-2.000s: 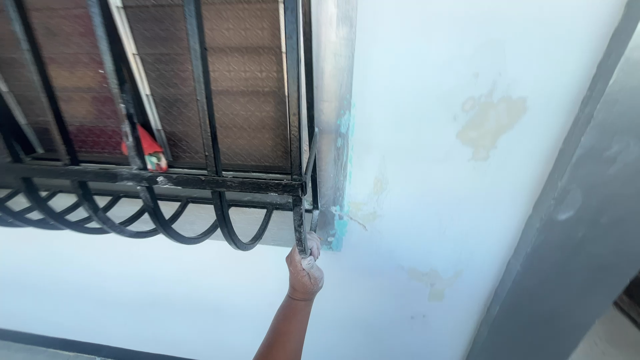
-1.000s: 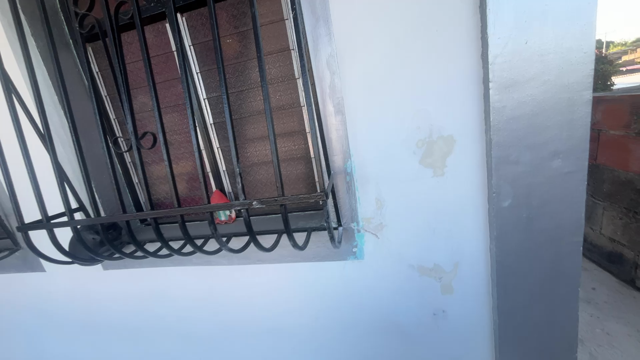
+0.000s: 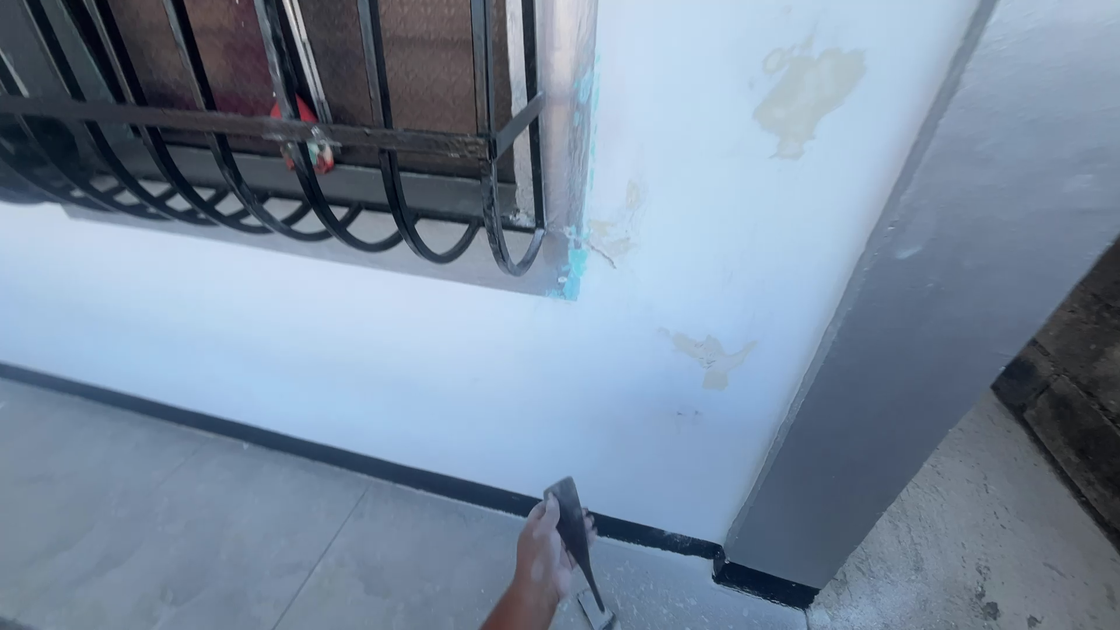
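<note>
My left hand (image 3: 547, 547), dusted white, is at the bottom centre. Its thumb and fingers close around a dark, flat-handled tool (image 3: 573, 528), probably a scraper. The wide handle end points up; the thin lower end reaches a small pale flat piece (image 3: 598, 611) near the frame's bottom edge. My right hand is out of view. Above stands the white wall (image 3: 455, 359), with beige patches (image 3: 809, 96) and a smaller patch (image 3: 713, 359). A crack (image 3: 604, 254) runs beside the turquoise-marked corner (image 3: 573, 276) of the grey window surround.
A black metal window grille (image 3: 411, 140) juts from the wall at upper left, with a red object (image 3: 302, 131) behind its bars. A grey pillar (image 3: 927, 289) rises at right. Black skirting (image 3: 350, 458) edges the grey floor (image 3: 201, 525); a rough block wall (image 3: 1081, 402) lies farther right.
Two seconds ago a hand was at the grille's lower right corner; one second ago no hand showed. Now my left hand is low by the skirting with the tool. The view has tilted down.
</note>
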